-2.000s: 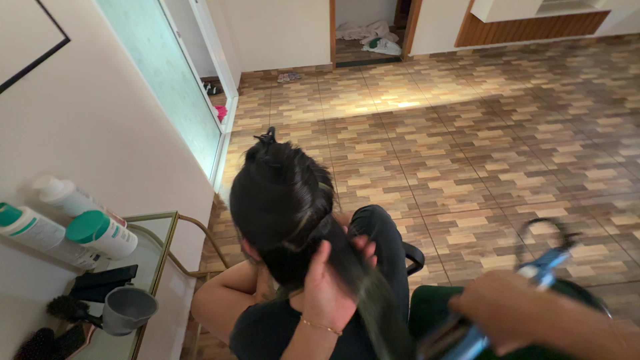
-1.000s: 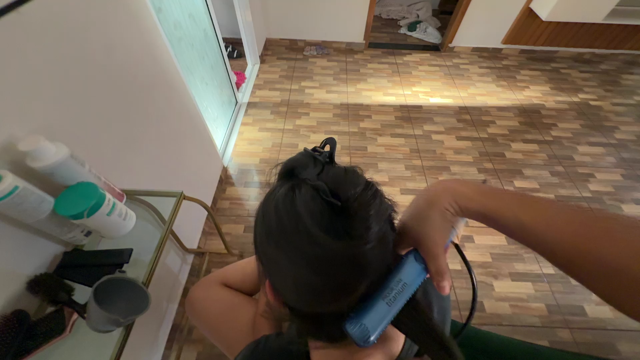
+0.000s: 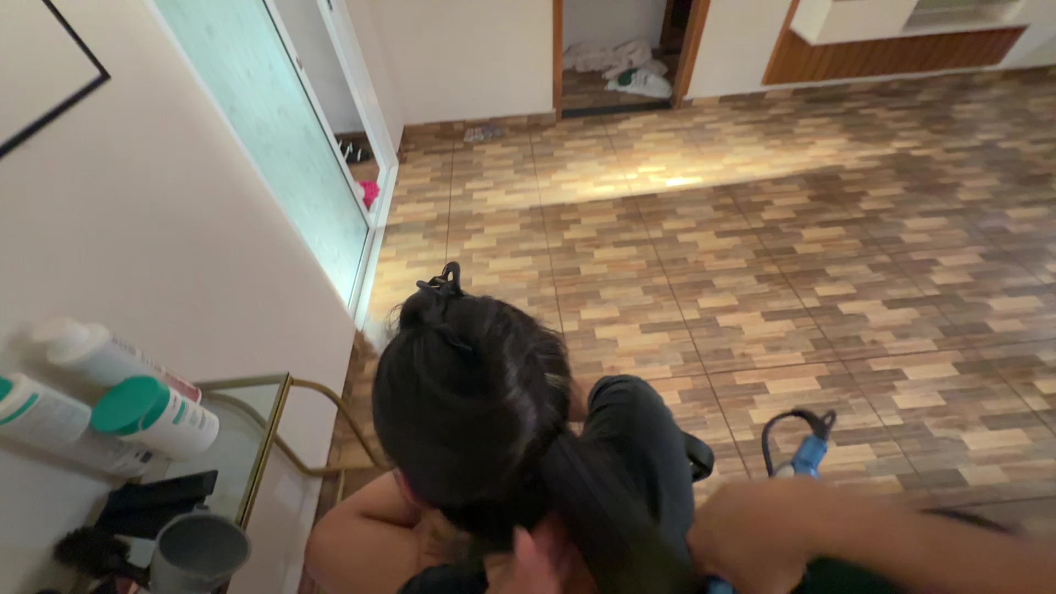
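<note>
A seated person's dark-haired head [image 3: 470,404] is at the centre, its upper hair gathered in a black claw clip [image 3: 445,279]. A loose section of hair [image 3: 610,511] hangs toward the lower right. My right hand [image 3: 747,528], blurred, is closed around a blue hair straightener [image 3: 808,455], whose upper end and black cord show above the hand; its lower part is mostly hidden. My left hand [image 3: 540,561], also blurred, is low behind the neck beside the hair section; whether it grips any strands is unclear.
On the left, a glass shelf with a gold metal frame [image 3: 268,445] holds several bottles [image 3: 157,417], a grey bowl [image 3: 200,551], a round brush [image 3: 91,551] and a black item. The wall and frosted glass door [image 3: 272,140] stand beyond. Tiled floor [image 3: 742,247] extends ahead.
The straightener has moved away from the hair by the neck toward the lower right with my right hand. My left hand now shows at the neck. The view has shifted.
</note>
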